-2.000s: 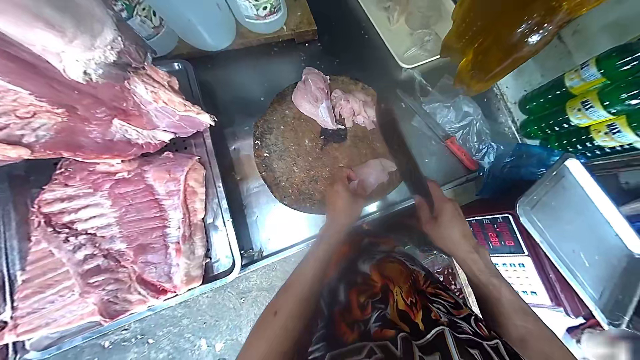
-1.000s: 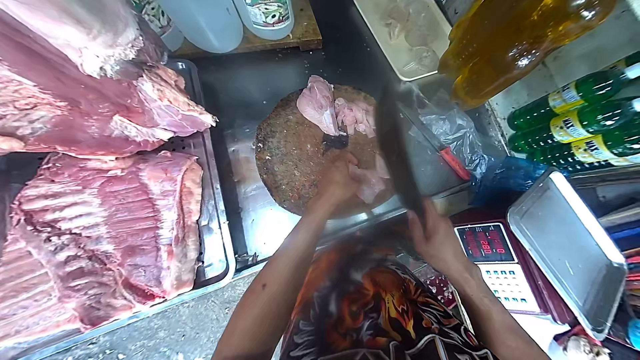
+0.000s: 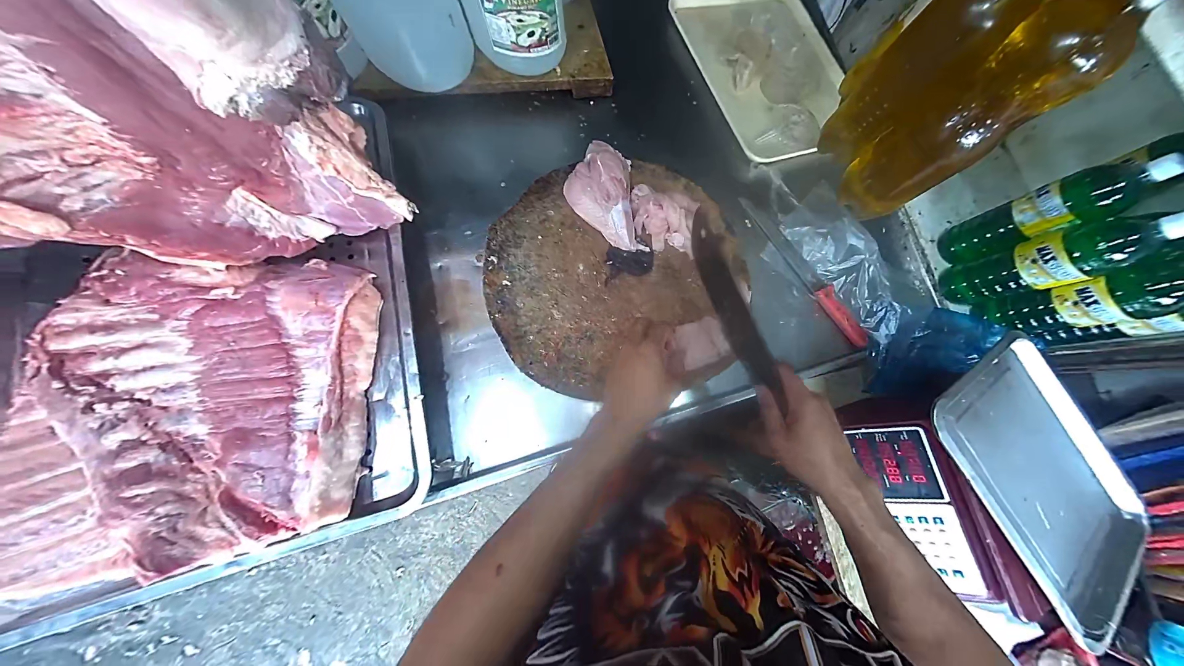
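Note:
A round wooden chopping block lies in a metal tray in front of me. My left hand is at the block's near edge, with its fingers on a piece of raw meat. My right hand is closed around the handle of a large dark knife, whose blade reaches up over the block's right side. Farther back on the block are a larger piece of raw meat, some cut pieces and a small dark piece.
Large slabs of raw meat fill a metal tray at left. A red-handled knife lies beside a clear plastic bag. At right are a digital scale, a metal tray and green bottles. A pale tray stands behind.
The knife in my right hand has shifted about over the block's right side. My left hand has stayed at the piece near the front edge.

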